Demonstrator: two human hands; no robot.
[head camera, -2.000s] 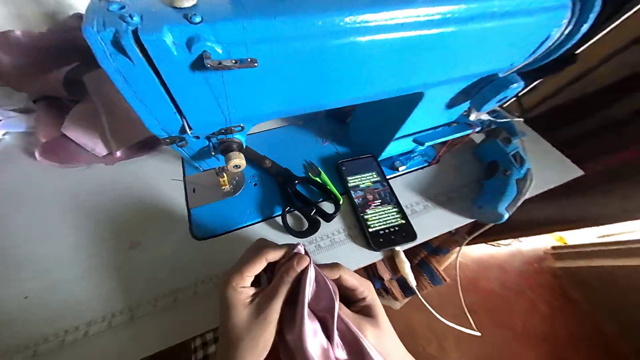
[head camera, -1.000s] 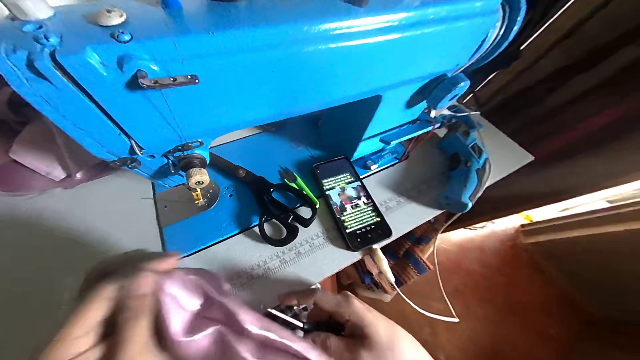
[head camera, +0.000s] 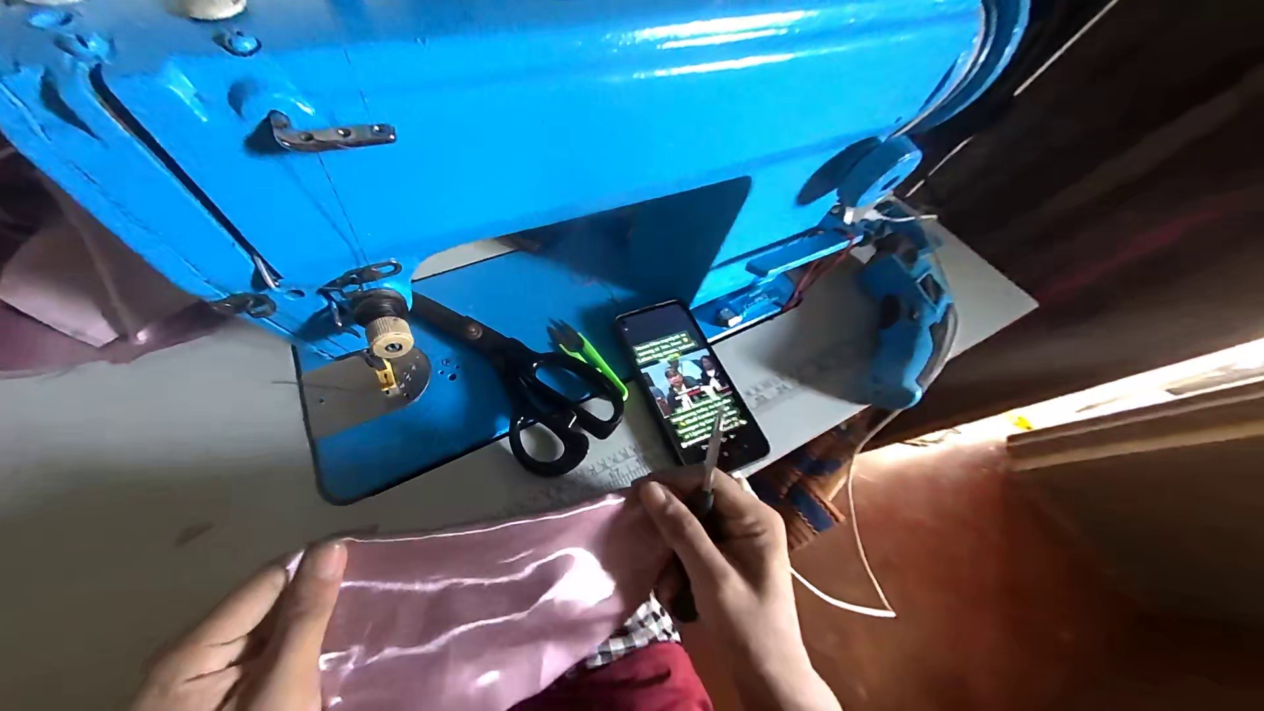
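Note:
A piece of pink satin fabric (head camera: 474, 602) is stretched between both hands in front of the sewing machine. My left hand (head camera: 257, 622) pinches its left upper corner between thumb and fingers. My right hand (head camera: 726, 553) grips the right upper corner and also holds a slim tool (head camera: 712, 459) with a pointed metal tip and dark handle; its exact kind is unclear. Beyond the cloth, black-handled scissors (head camera: 543, 390) lie partly on the blue machine bed, beside a small green-handled tool (head camera: 591, 357). The presser foot (head camera: 385, 375) has no cloth under it.
A blue sewing machine (head camera: 553, 118) spans the back. A lit smartphone (head camera: 691, 385) with a white cable (head camera: 859, 553) lies near the table's front edge. At the right stands a blue machine part (head camera: 904, 306). More pink fabric (head camera: 89, 267) lies at the left.
The fabric, bunched in both hands two seconds ago, is now spread between them. The pointed tool now shows in my right hand. The view has shifted closer to the machine.

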